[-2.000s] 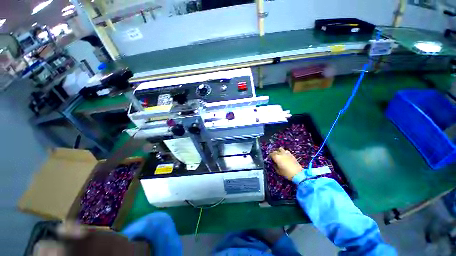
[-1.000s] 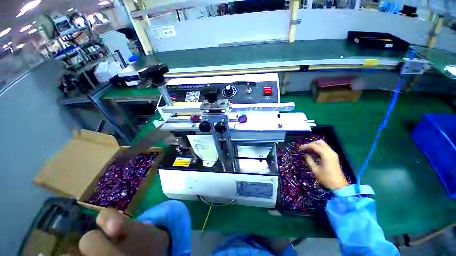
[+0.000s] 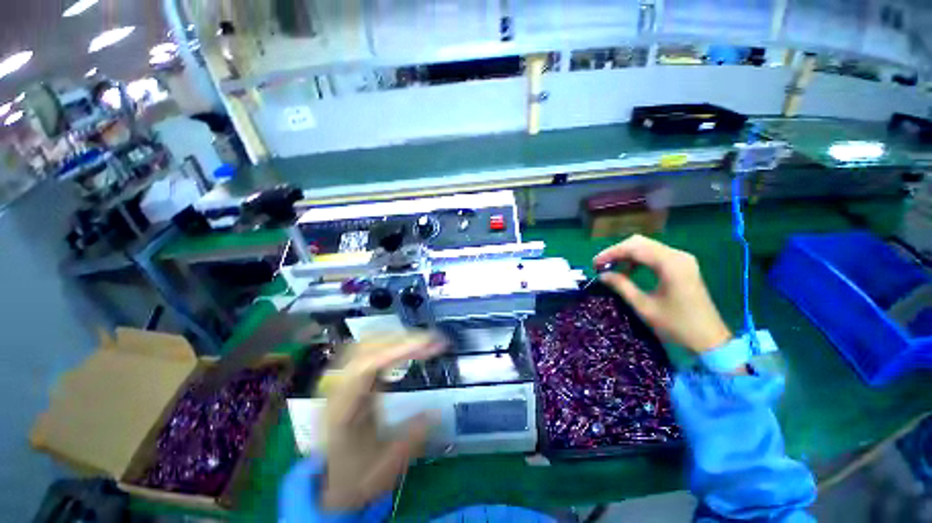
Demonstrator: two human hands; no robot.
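Note:
The white lead cutting machine [image 3: 475, 417] stands on the green mat. Its feed rail [image 3: 501, 278] runs across the top, with a few purple capacitors on it. My right hand [image 3: 664, 291] is at the rail's right end, thumb and forefinger pinching a small dark capacitor [image 3: 605, 268]. The black tray [image 3: 613, 449] full of capacitors lies right of the machine, below my right hand. My left hand [image 3: 373, 419] is blurred in front of the machine's left part, fingers apart, with nothing seen in it.
An open carton [image 3: 112, 393] of purple parts is at the left. A blue plastic bin [image 3: 848, 306] is at the right. A blue cord [image 3: 742, 245] hangs near my right wrist. A brown box [image 3: 625, 217] and a long green shelf [image 3: 439, 153] are behind the machine.
My right hand has left the heap in the black tray and moved up to the rail's end with a capacitor. My left hand has risen from the lower left to the machine's front.

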